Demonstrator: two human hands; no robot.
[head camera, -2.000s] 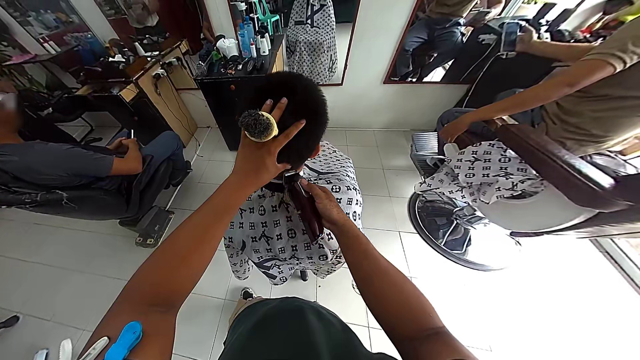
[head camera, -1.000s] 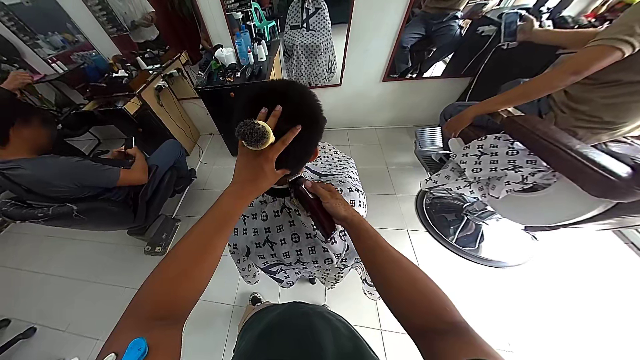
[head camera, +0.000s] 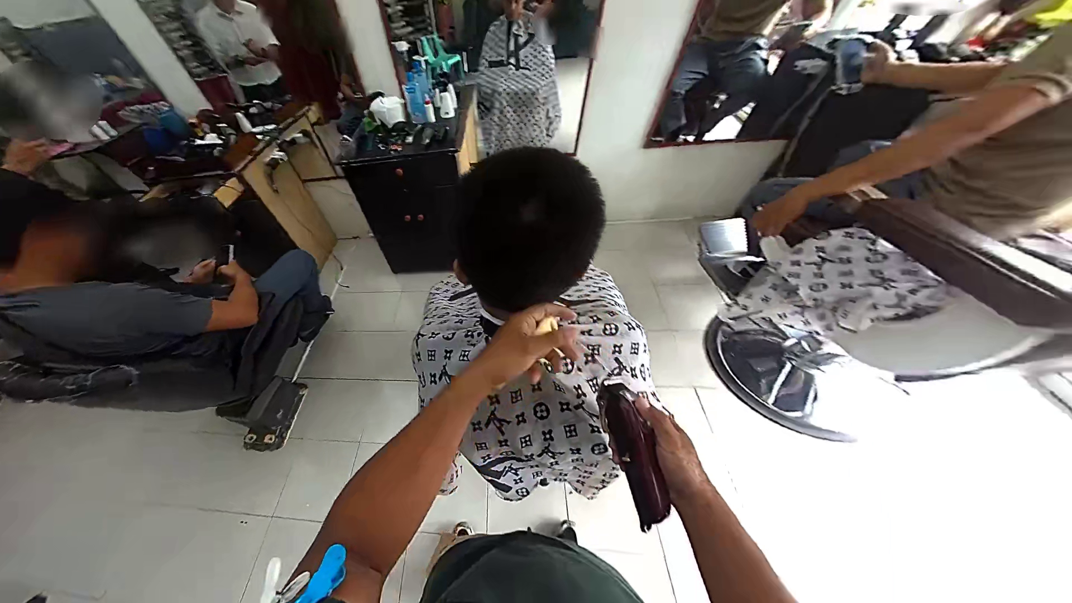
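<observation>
A seated person's dark-haired head (head camera: 529, 226) is in the middle, seen from behind, above a white barber cape (head camera: 536, 410) with a dark pattern. My left hand (head camera: 532, 343) is at the nape and upper back, its fingers around the pale handle of a brush (head camera: 548, 327); the bristles are hidden. To the right and lower, my right hand (head camera: 670, 448) grips a dark red hair clipper (head camera: 638, 456), its blade end pointing up and left, apart from the head. Blue and white clips (head camera: 325, 574) sit by my left upper arm.
A black cabinet (head camera: 406, 201) with bottles stands ahead below a mirror. At left a person (head camera: 126, 310) sits in a barber chair. At right another person (head camera: 980, 151) leans by a barber chair (head camera: 963, 260) with a draped cape and a round metal base (head camera: 775, 377).
My left hand has come off the top of the head down to the nape, with the brush. My right hand has drawn the clipper back from the nape, down and to the right.
</observation>
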